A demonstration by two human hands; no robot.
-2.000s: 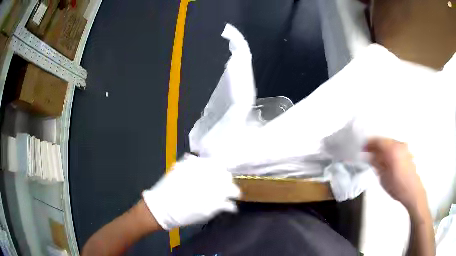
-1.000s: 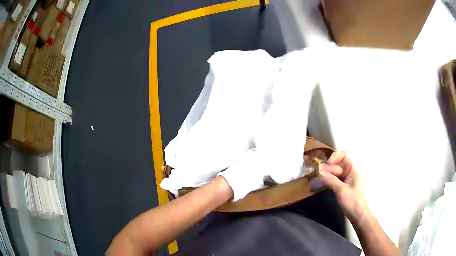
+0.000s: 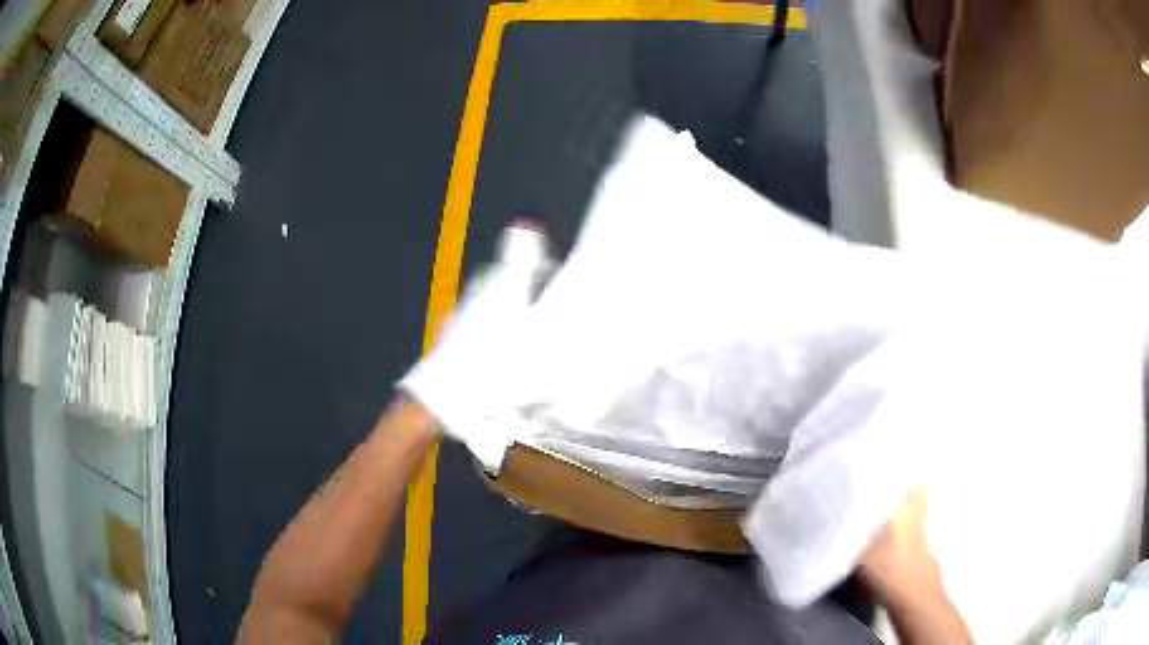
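A brown handbag (image 3: 617, 507) lies on my lap with its near rim showing as a curved band. White stuffing paper (image 3: 731, 328) fills its opening and spreads out over the far side and the right end. My left hand (image 3: 485, 340), in a white glove, is at the bag's left end against the paper; it is blurred, and I cannot tell its grip. My bare right hand (image 3: 897, 542) is at the right end, its fingers mostly hidden behind the paper.
A white-topped table (image 3: 1021, 504) is on the right, with a large brown bag (image 3: 1040, 114) at its far end and crinkled paper (image 3: 1115, 617) at the lower right. Shelves with cartons (image 3: 132, 202) stand on the left. A yellow line (image 3: 456, 239) crosses the dark floor.
My left hand has come up out of the bag's opening to its left end. My right hand has let go of the gold hardware and moved behind the paper, which now spreads to the right.
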